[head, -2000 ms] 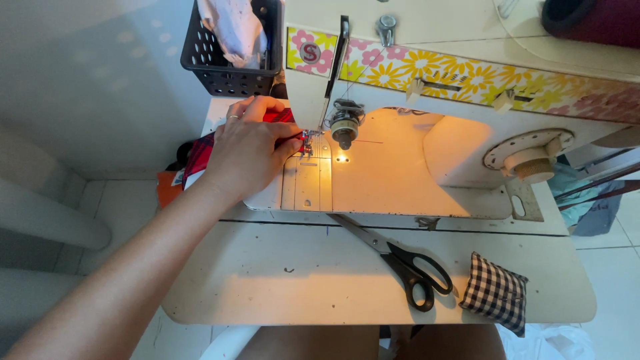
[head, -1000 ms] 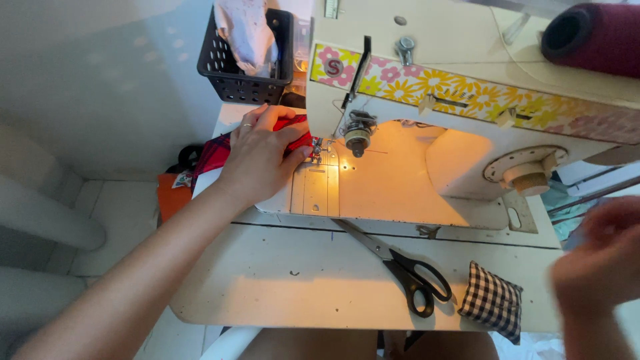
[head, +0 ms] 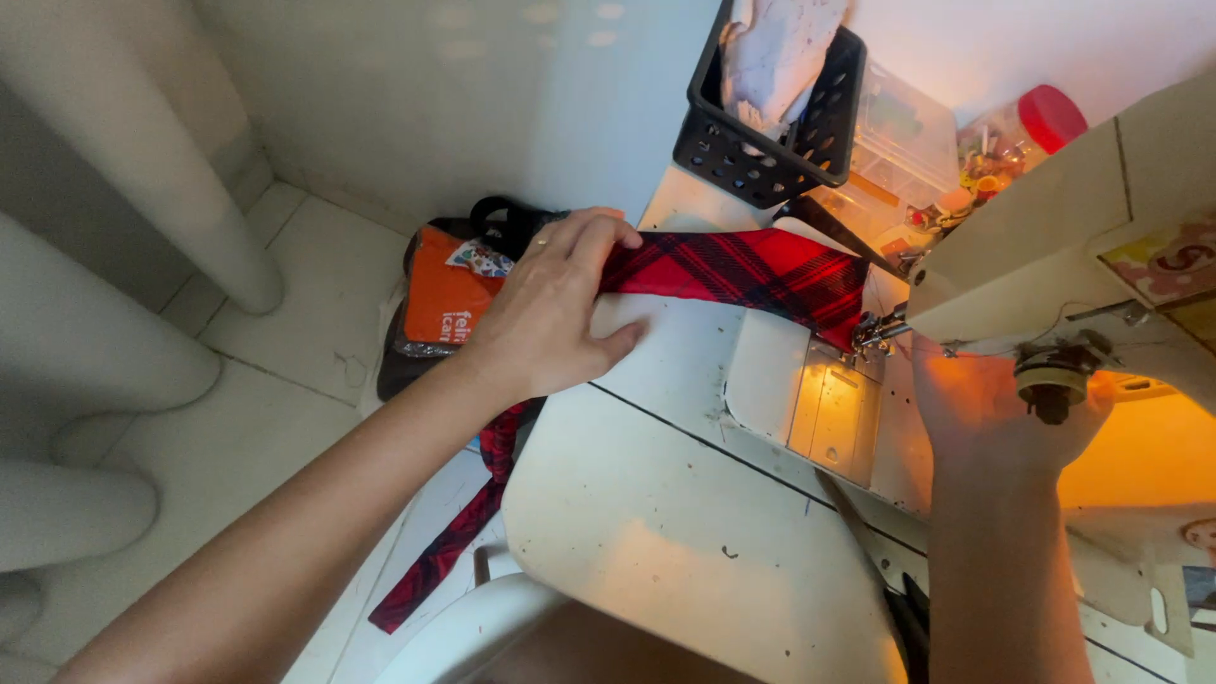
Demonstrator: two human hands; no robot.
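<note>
Red-and-black plaid fabric [head: 731,271] stretches from under the presser foot [head: 879,332] of a sewing machine [head: 1026,228] to my left hand [head: 560,304]. The fingers of that hand curl over its left part, with the thumb apart. A narrow plaid strip [head: 442,560] hangs below that hand past the table edge. My right hand [head: 1007,408] reaches behind the needle area, under the machine arm; its fingers are hidden, so its grip cannot be told. The metal needle plate [head: 836,408] lies lit in front of the foot. Scissors [head: 907,603] lie partly behind my right forearm.
A black perforated basket [head: 760,157] with light cloth stands at the back, beside a clear plastic box [head: 902,133] and a red-lidded jar [head: 1021,133]. An orange bag [head: 437,294] is left of the white table [head: 684,513]. Grey curtain-like columns [head: 142,161] stand far left.
The view has swung left. My right hand, out of view at first and then blurred at the right, is now behind the needle area. More of the plaid fabric shows between my left hand and the foot.
</note>
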